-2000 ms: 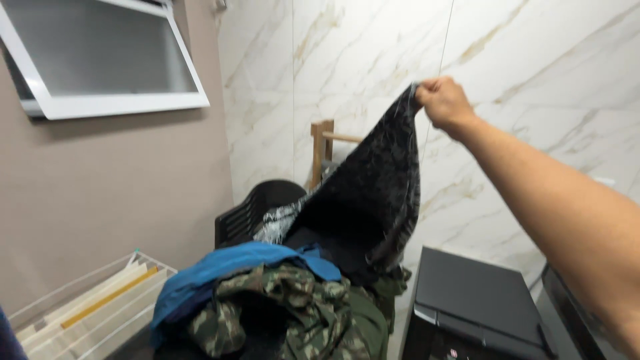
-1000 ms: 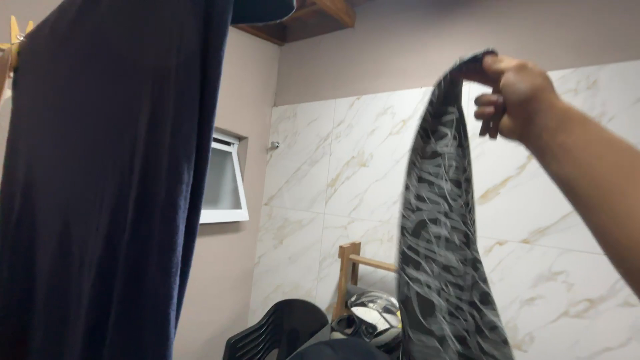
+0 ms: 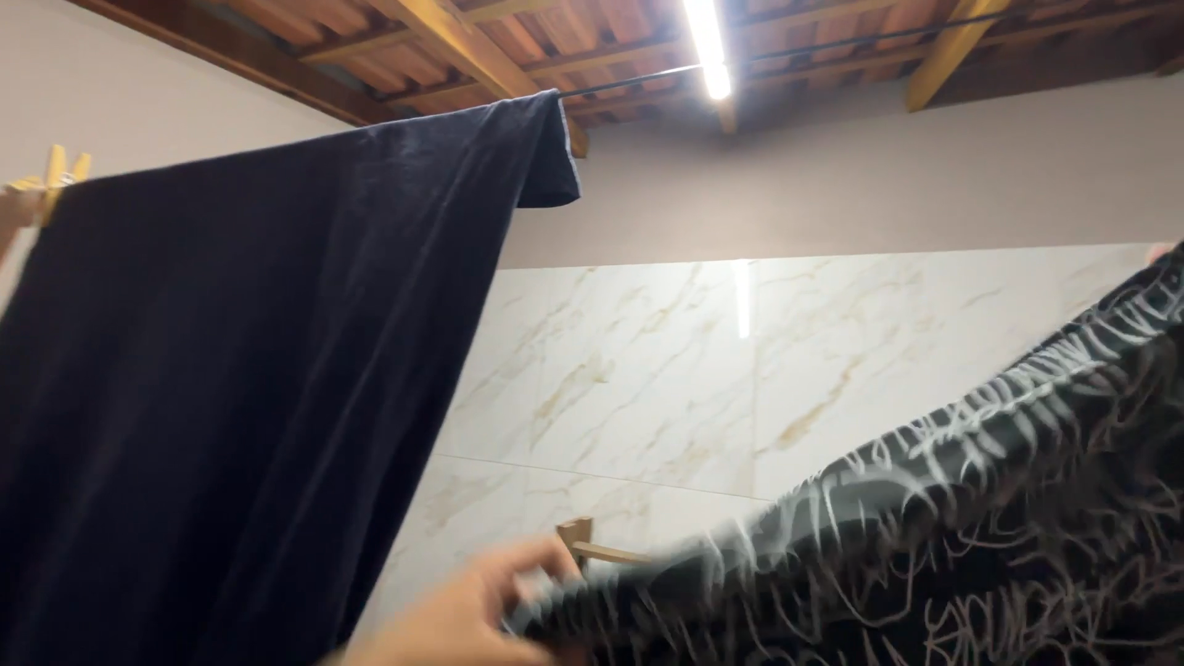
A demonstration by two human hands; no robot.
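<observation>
A black cloth garment with pale scribbled patterns (image 3: 925,536) stretches across the lower right, rising toward the right edge. My left hand (image 3: 481,601), blurred, pinches its lower left corner at the bottom centre. At the right edge only a sliver of a fingertip of my right hand (image 3: 1160,252) shows, at the garment's raised upper corner; the rest of that hand is out of view. To the left, a dark navy cloth (image 3: 240,370) hangs folded over a thin line (image 3: 638,83), with a yellow clothespin (image 3: 55,185) at its far left end.
The black line runs on below the wooden roof beams (image 3: 453,46) and past a lit tube lamp (image 3: 708,46). A marble-look tiled wall (image 3: 647,388) stands behind. A wooden frame (image 3: 575,532) shows beyond my left hand.
My left hand has come into view and taken hold of the patterned garment, which hung from my right hand before and now spreads sideways. The view has tilted up toward the roof.
</observation>
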